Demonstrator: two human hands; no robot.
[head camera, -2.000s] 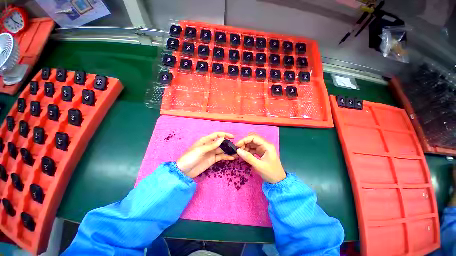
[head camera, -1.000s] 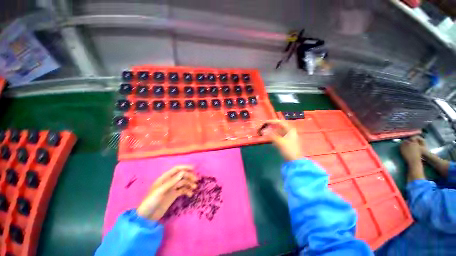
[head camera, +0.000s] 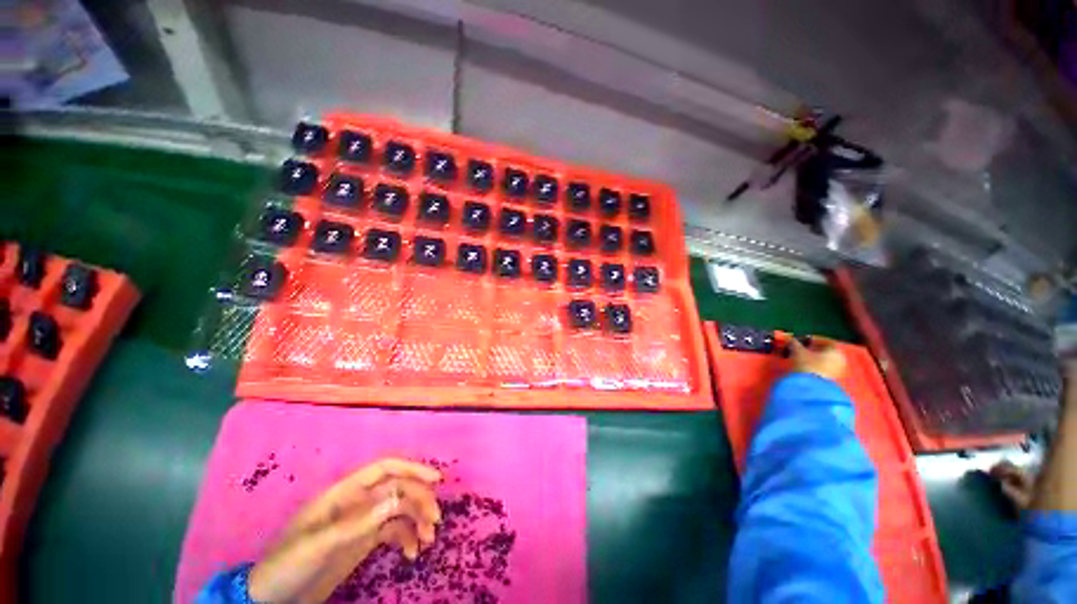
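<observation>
My right hand (head camera: 818, 358) is at the far end of the right red tray (head camera: 888, 472). Its fingertips are on a black housing (head camera: 783, 345) at the right end of a short row of housings (head camera: 748, 339). My left hand (head camera: 366, 519) is over the pink mat (head camera: 260, 431), fingers curled above the loose pile of tiny black fittings (head camera: 478, 543). Whether it pinches a fitting cannot be told.
The middle red tray (head camera: 472, 398) holds rows of housings on a clear blister tray (head camera: 224, 313). The left red tray (head camera: 71, 342) is cut off. Stacked blister trays (head camera: 968, 354) stand far right, near another worker's blue sleeve (head camera: 1045, 549). Tools (head camera: 815, 171) hang on the back wall.
My right hand has left my left hand, carrying the housing rightward past the middle tray to the right tray's row. My left hand has stayed low over the mat. The view has shifted.
</observation>
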